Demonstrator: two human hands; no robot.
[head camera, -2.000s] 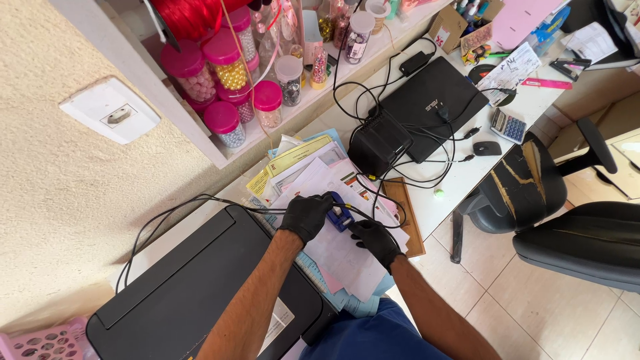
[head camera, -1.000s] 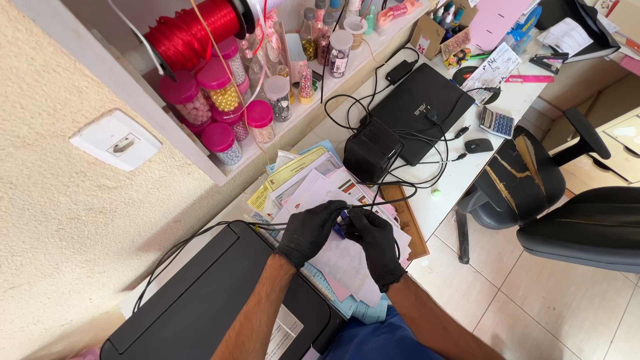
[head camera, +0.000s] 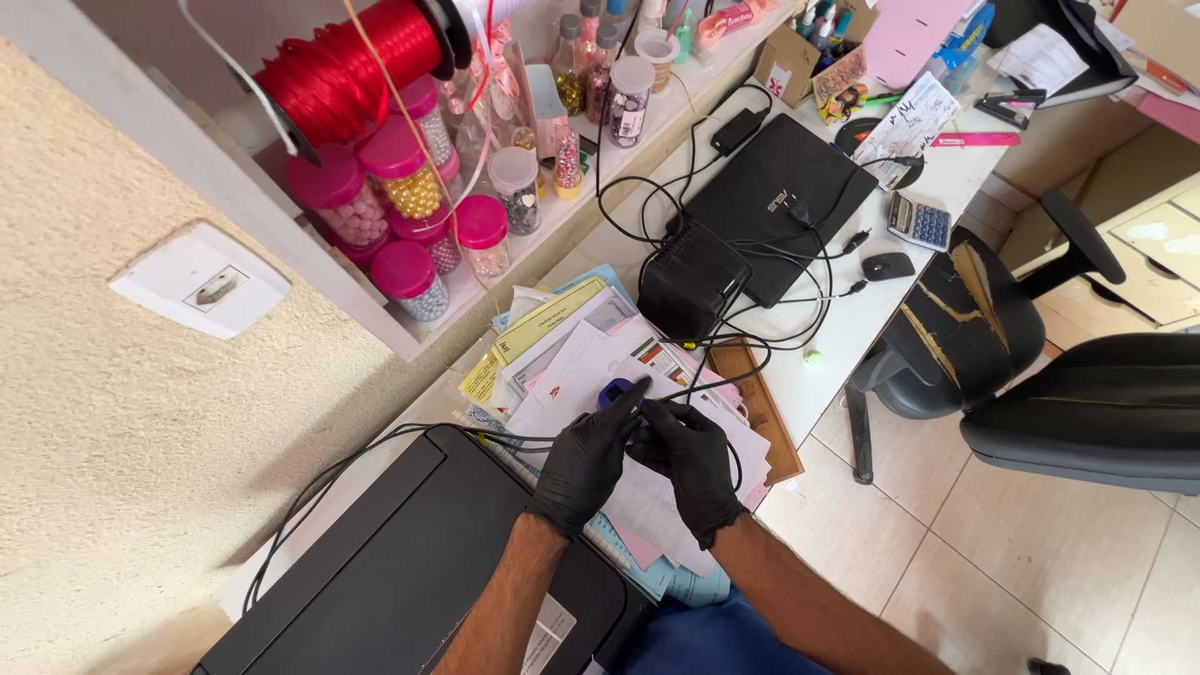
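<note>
Both my hands wear black gloves and meet over a pile of papers (head camera: 586, 361). Between them is a small blue device (head camera: 614, 392), mostly covered by my fingers; its kind is unclear. My left hand (head camera: 586, 459) is closed around its near side, with the index finger lying over it. My right hand (head camera: 687, 459) pinches close to the device, beside a black cable (head camera: 722, 382); what exactly its fingertips hold is hidden. More black cables (head camera: 347, 459) run from the left toward my left hand.
A black printer (head camera: 403, 562) stands at lower left. Beyond the papers are a black boxy device (head camera: 692, 281), a closed laptop (head camera: 778, 202), a mouse (head camera: 888, 266) and a calculator (head camera: 919, 222). A shelf (head camera: 553, 248) holds jars and a red cord spool (head camera: 352, 66). Office chairs (head camera: 966, 328) are at right.
Two seconds ago my hands were apart at either side of the blue device, which showed more plainly. They have come together over it, and the fingers have shifted since one second ago.
</note>
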